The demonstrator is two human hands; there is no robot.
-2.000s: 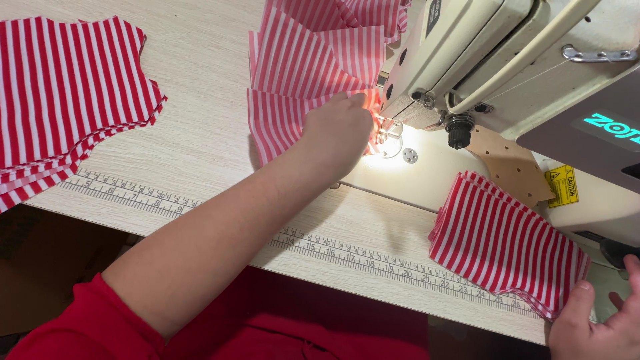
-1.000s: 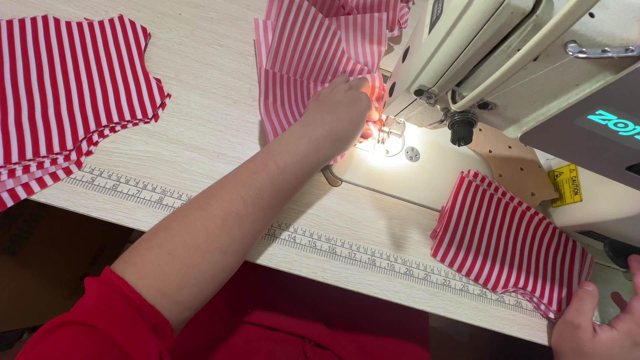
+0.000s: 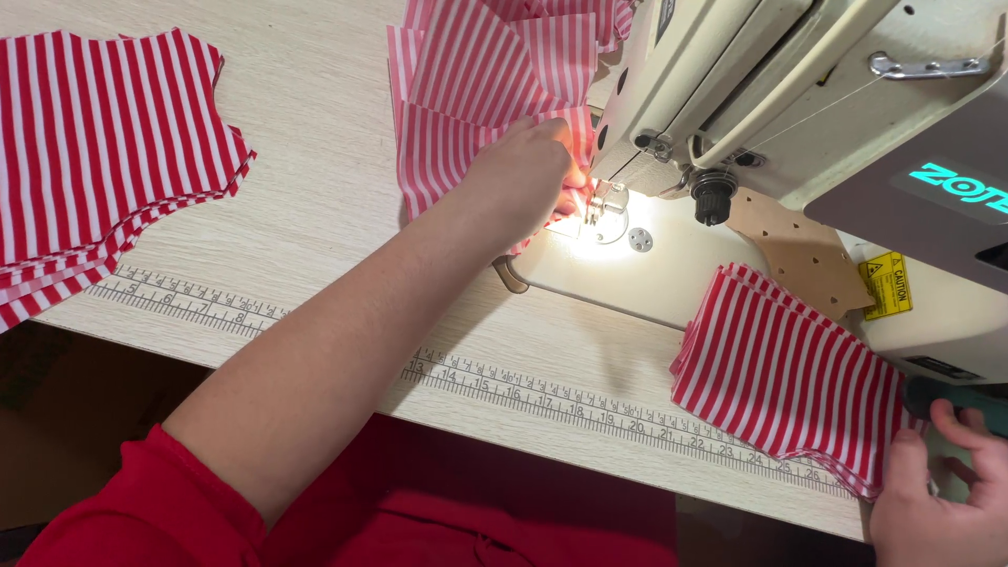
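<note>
My left hand (image 3: 524, 177) is closed on red-and-white striped fabric (image 3: 480, 87) just left of the presser foot (image 3: 605, 206) of a sewing machine (image 3: 669, 102); its fingertips are partly hidden behind the hand and in glare. The fabric spreads beyond the hand over the table. At the lower right, my right hand (image 3: 945, 480) has its fingers apart beside a stack of cut striped pieces (image 3: 795, 378), the thumb near the stack's right end. Between its fingers nothing is plainly held. A dark green object (image 3: 965, 402) lies just behind the fingers.
Another stack of striped cut pieces (image 3: 102, 150) lies on the table at the left. A printed ruler (image 3: 543, 402) runs along the table's front edge. A tan perforated piece (image 3: 795, 252) lies by the machine arm, near a yellow caution label (image 3: 886, 285). A brown lever (image 3: 510, 276) sticks out by the bed.
The fabric around my left hand has shifted and its folds lie differently. The brown lever, mostly hidden two seconds ago, shows below the hand. My right hand stays by the right stack.
</note>
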